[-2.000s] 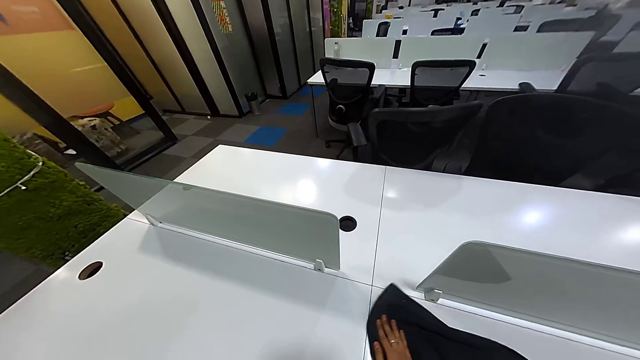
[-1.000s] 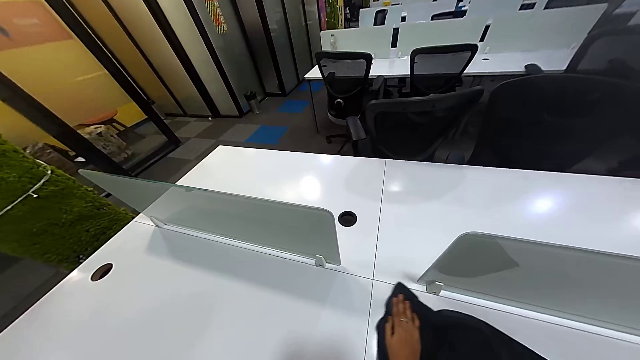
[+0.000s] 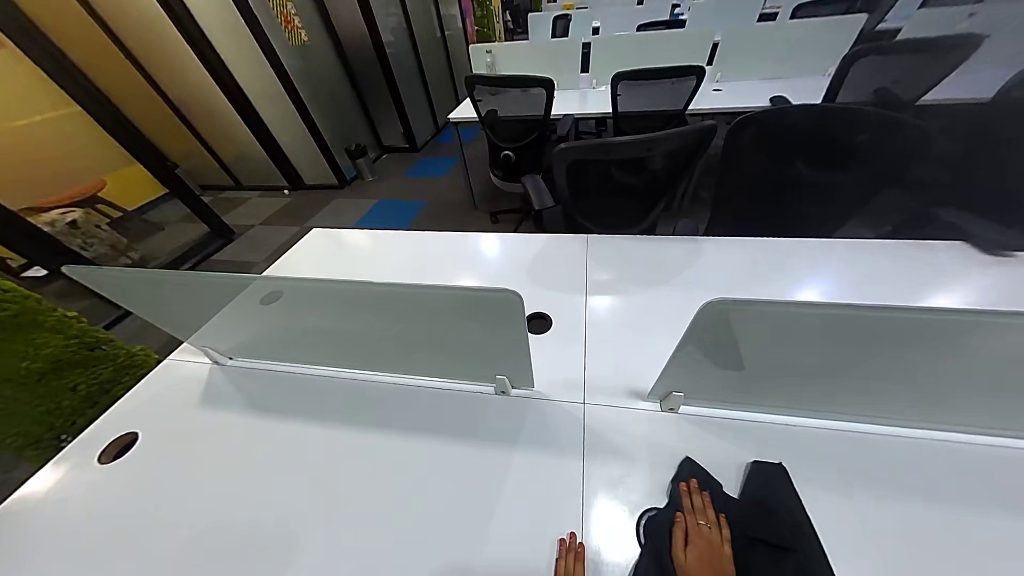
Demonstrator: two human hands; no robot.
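Observation:
A dark fabric item (image 3: 772, 512), perhaps a garment, lies crumpled on the white desk (image 3: 360, 480) at the bottom right. My right hand (image 3: 704, 532), with a ring on one finger, rests palm down on the cloth, its fingers extended and slightly apart. Left of it, at the bottom edge, only the fingers of my left hand (image 3: 570, 556) show, close to the desk seam and apart from the cloth. A thin dark loop (image 3: 642, 524) sticks out at the cloth's left side. The cloth's lower part is cut off by the frame.
Two frosted glass dividers, a left one (image 3: 376, 332) and a right one (image 3: 864, 364), stand across the desk behind my hands. Cable holes (image 3: 118, 448) pierce the desktop. Black mesh chairs (image 3: 632, 176) stand beyond the far edge. Green artificial grass (image 3: 64, 368) lies at the left.
My left hand's fingers have come into view at the bottom. My right hand stays on the dark cloth, which now shows a second raised corner at its right.

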